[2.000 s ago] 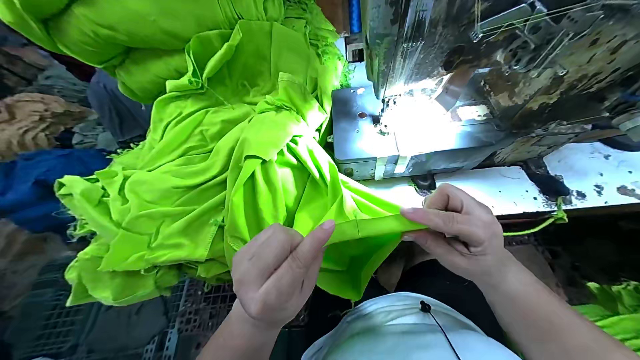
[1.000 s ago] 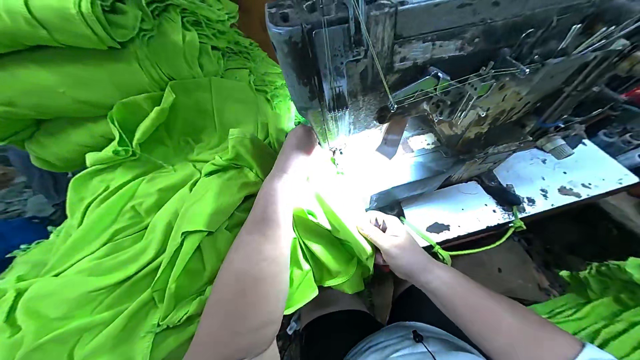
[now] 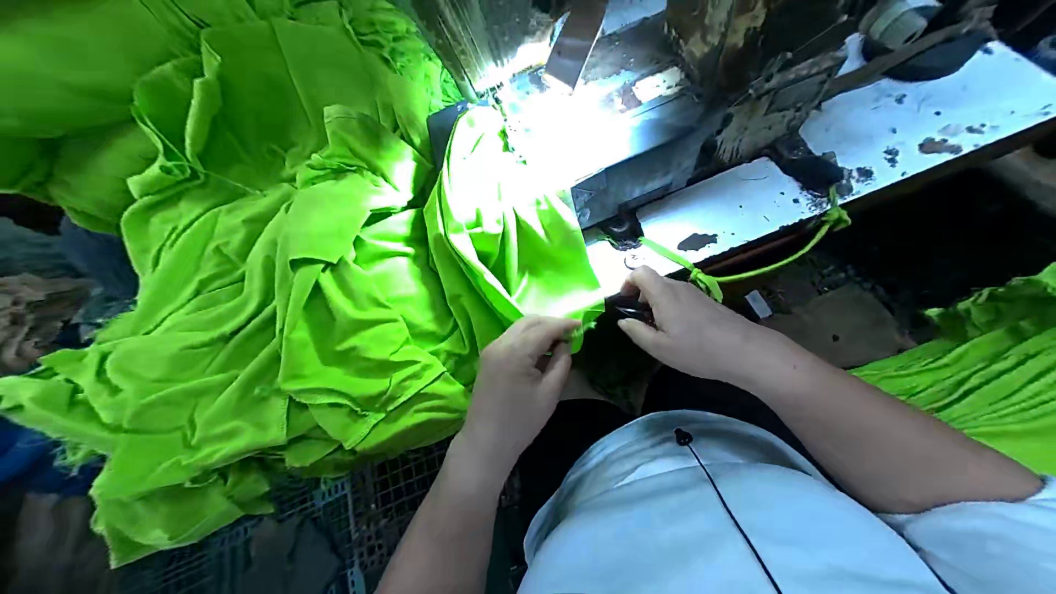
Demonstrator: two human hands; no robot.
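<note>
My left hand (image 3: 528, 363) pinches the lower edge of a lime-green fabric piece (image 3: 536, 256) between thumb and fingers. That piece runs up to the brightly lit needle area of an industrial sewing machine (image 3: 652, 124). My right hand (image 3: 676, 322) is closed around a small dark tool (image 3: 629, 308), perhaps thread snips, beside the fabric's right corner; its tip is hard to make out. Glare hides the needle and presser foot. A large heap of lime-green fabric (image 3: 330, 272) lies to the left of the machine, touching the held piece.
A white, stained table edge (image 3: 907, 140) extends right, with a knotted green fabric cord (image 3: 767, 268) hanging along it. More green fabric (image 3: 982, 379) lies at lower right. A dark plastic crate (image 3: 388, 495) stands beneath the heap. Other cloth (image 3: 41, 313) shows at far left.
My left hand has come back from beside the needle area to the fabric's lower edge. The dark tool now shows plainly in my right hand. The view has shifted.
</note>
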